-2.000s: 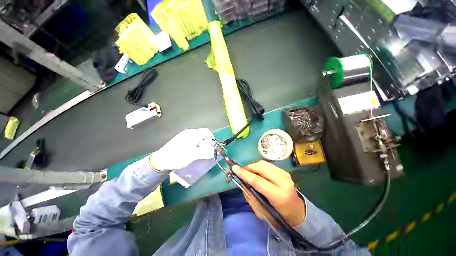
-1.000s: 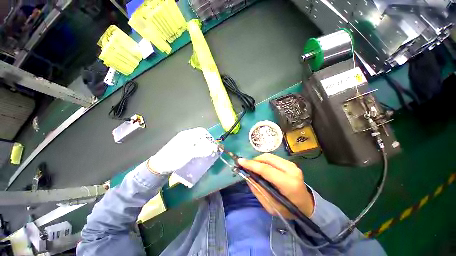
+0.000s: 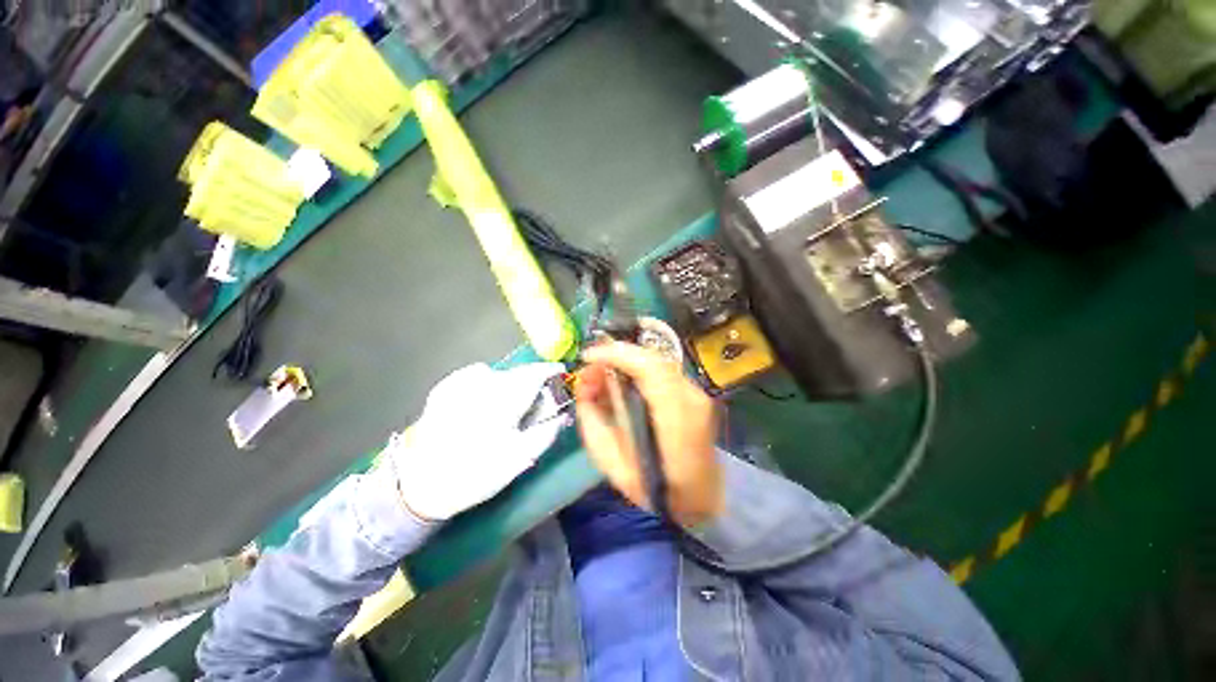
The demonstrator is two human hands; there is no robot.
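Observation:
My left hand (image 3: 467,433), in a white glove, holds a power supply unit (image 3: 550,398) over the green mat. The glove hides most of the unit; its end with coloured wires shows at the fingertips. My right hand (image 3: 654,426), bare and blurred, holds the soldering iron (image 3: 638,433) just right of the unit. The iron's front part is blurred and points up and away from me, over the waste cup. The black power cord (image 3: 567,249) lies beyond, beside the yellow-green wrapped bundle.
The yellow-green wrapped bundle (image 3: 496,240) lies across the belt. Another unit (image 3: 267,406) and a cord (image 3: 250,329) lie at left on the belt. The solder waste cup (image 3: 662,342), yellow tray (image 3: 734,352) and soldering station (image 3: 814,267) with its wire reel (image 3: 767,112) are at right. Yellow-green stacks (image 3: 334,93) stand beyond.
My right hand has moved the iron's tip up and away from the unit. My left hand still holds the unit, now turned so that less of it shows. The whole view has shifted.

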